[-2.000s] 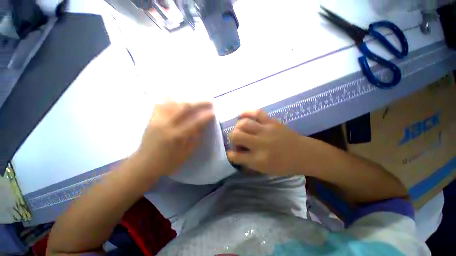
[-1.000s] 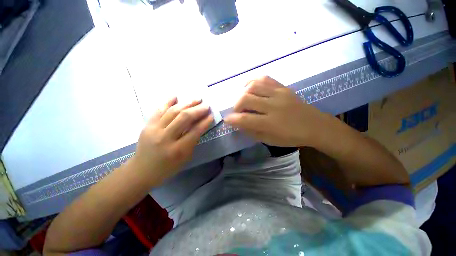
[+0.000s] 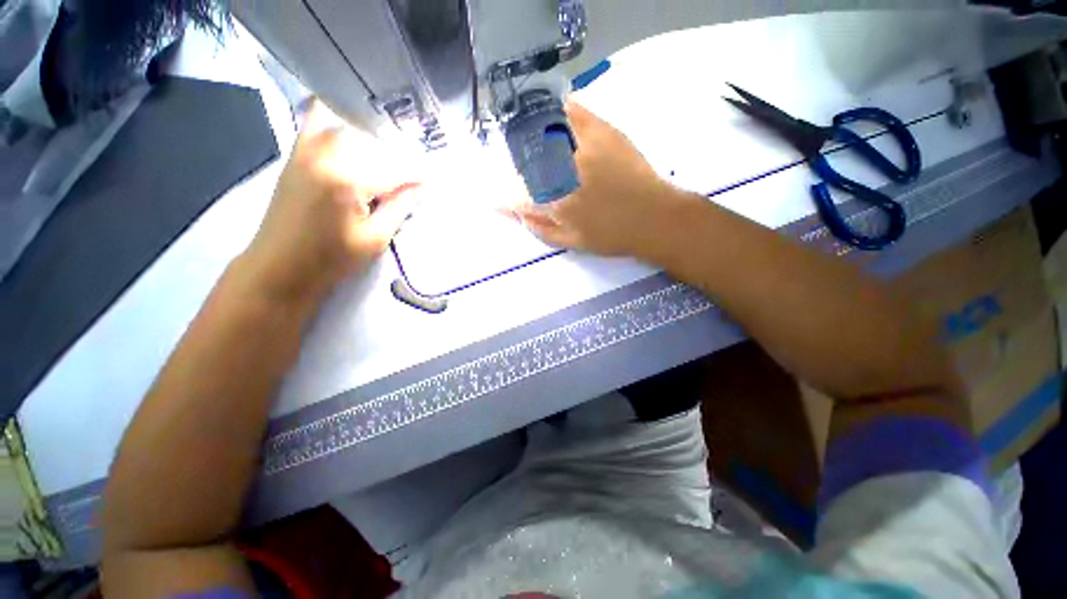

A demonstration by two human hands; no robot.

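Observation:
The white sewing machine head [image 3: 339, 47] stands at top centre, its needle area washed out by bright lamp glare. A dark grey-blue rounded cylinder [image 3: 544, 158] hangs right of the needle. My left hand [image 3: 328, 199] lies on the bed left of the needle, fingers bent inward. My right hand [image 3: 603, 193] is right of the needle, partly behind the cylinder, its fingertips pointing into the glare. Any fabric between the hands is lost in the glare, so I cannot tell what they hold. A small dark-edged curved shape [image 3: 419, 297] lies in front of the needle area.
Scissors with blue looped handles [image 3: 860, 176] lie on the right of the table. Dark grey panels [image 3: 140, 176] lie at the left, with a dark thread tassel [image 3: 146, 23] above. A ruled scale [image 3: 491, 374] runs along the front edge. A cardboard box [image 3: 995, 328] stands below right.
Both hands have moved from the table's front edge up to the needle area, and spread apart. The pale piece handled earlier is no longer distinguishable. The view has shifted, showing more of the machine head.

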